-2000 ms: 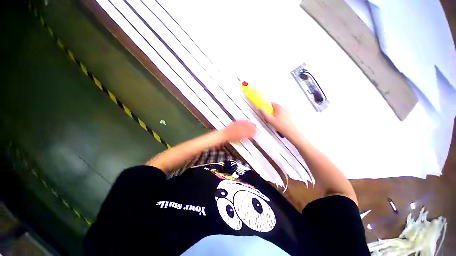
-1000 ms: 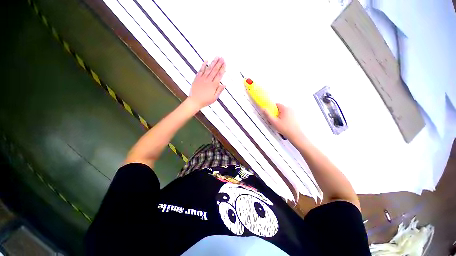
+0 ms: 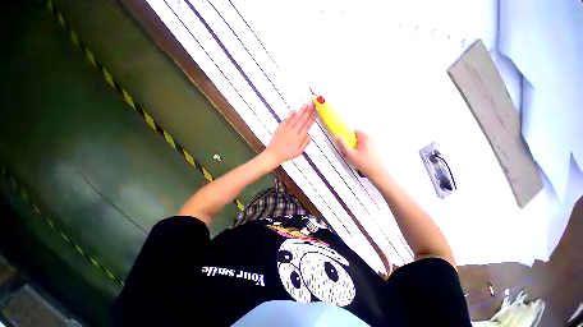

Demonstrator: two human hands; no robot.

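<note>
My right hand (image 3: 358,152) is closed around a yellow utility knife (image 3: 335,122) with a red spot near its tip. The tip points up and to the left, at a dark line in the large white sheet (image 3: 383,76). My left hand (image 3: 293,135) lies flat on the cut strips (image 3: 246,86), fingers together, its fingertips close to the knife tip. The strips run along the near table edge, with dark lines between them. The knife's dark rear end shows just below my right hand.
A metal cutting weight with a handle (image 3: 438,170) and a grey-brown flat bar (image 3: 497,121) lie on the sheet. A folded bluish-white sheet edge (image 3: 546,89) is at the far right. A waste strip pile (image 3: 521,313) is at lower right. Green floor with striped tape (image 3: 150,121) is left.
My left hand first moved up and onto the strips, then shifted right and down, closer to the knife. The weight and bar now appear farther right and lower; the view has shifted.
</note>
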